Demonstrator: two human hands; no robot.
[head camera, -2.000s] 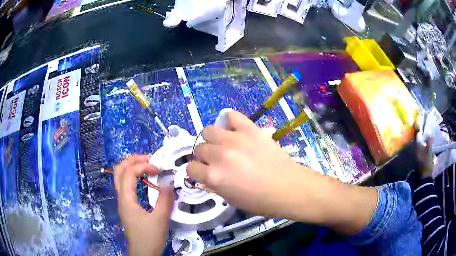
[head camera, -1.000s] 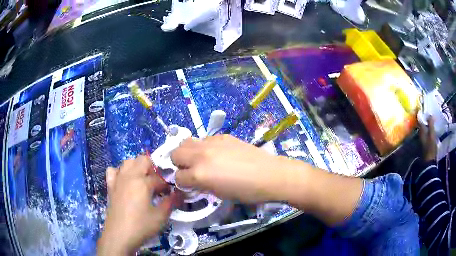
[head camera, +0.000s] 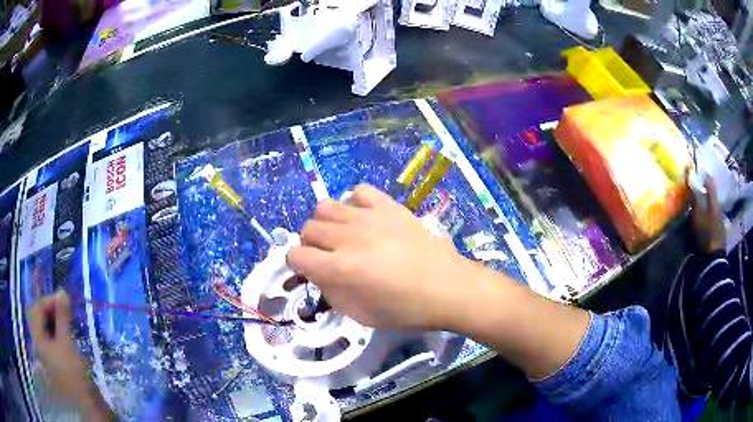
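The round white base housing (head camera: 318, 363) lies on the blue printed sheet. Thin red and dark wires (head camera: 186, 313) run from its centre leftward to my left hand (head camera: 62, 338), which is blurred at the far left and pinches their end. My right hand (head camera: 371, 255) is over the base's upper right; its fingertips are curled down and what they hold is hidden. The taped cable with pale lead (head camera: 224, 189) stands out at the base's upper left. Two yellow tape wraps (head camera: 425, 175) show beyond my right hand.
A rectangular frame housing (head camera: 373, 53) stands on the dark belt (head camera: 223, 78). A yellow parts bin (head camera: 607, 74) and an orange-yellow block (head camera: 623, 169) are at the right. A side bracket (head camera: 396, 369) lies by the base. Another person's striped sleeve (head camera: 710, 305) is at the far right.
My left hand has moved from the base to the far left, drawing the wires out straight. The yellow-taped ends beyond my right hand have shifted left and closer together.
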